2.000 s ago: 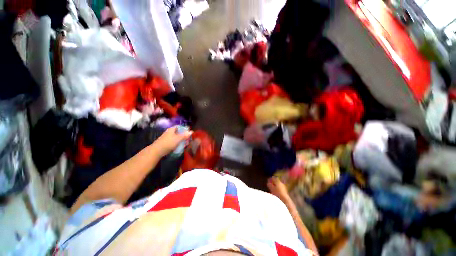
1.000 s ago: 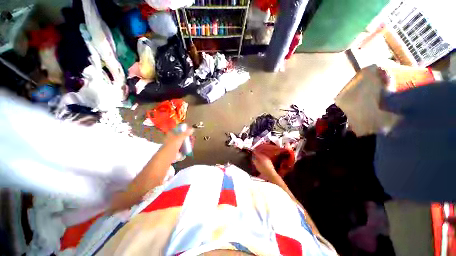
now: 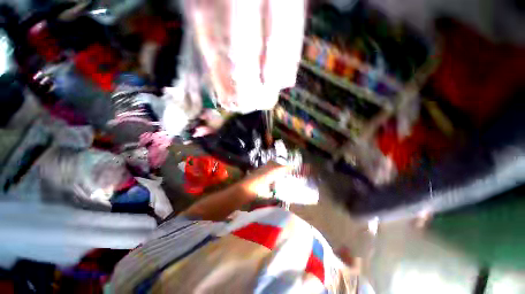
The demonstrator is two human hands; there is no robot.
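The frame is blurred. My left forearm reaches forward over the floor, with my left hand (image 3: pixel 275 173) near the middle of the view. The hand blends into bright white material behind it, so its fingers and anything in it cannot be made out. My right hand cannot be made out; only a small skin-coloured patch shows beside my shirt at the lower right. Ahead and to the right stands the tilted-looking thread rack (image 3: pixel 345 86), its shelves filled with spools of many colours.
A pale pinkish cloth (image 3: pixel 247 51) hangs at top centre. An orange-red plastic bag (image 3: pixel 202 174) lies on the floor, with a black bag (image 3: pixel 239 138) beyond. Piled cloth and bags fill the left. A long dark roll (image 3: pixel 414 186) crosses the right, above a green surface (image 3: pixel 489 229).
The view has turned and come closer to the thread rack. My left arm now reaches farther forward. The spool earlier seen in my left hand can no longer be made out. My right hand has dropped from sight.
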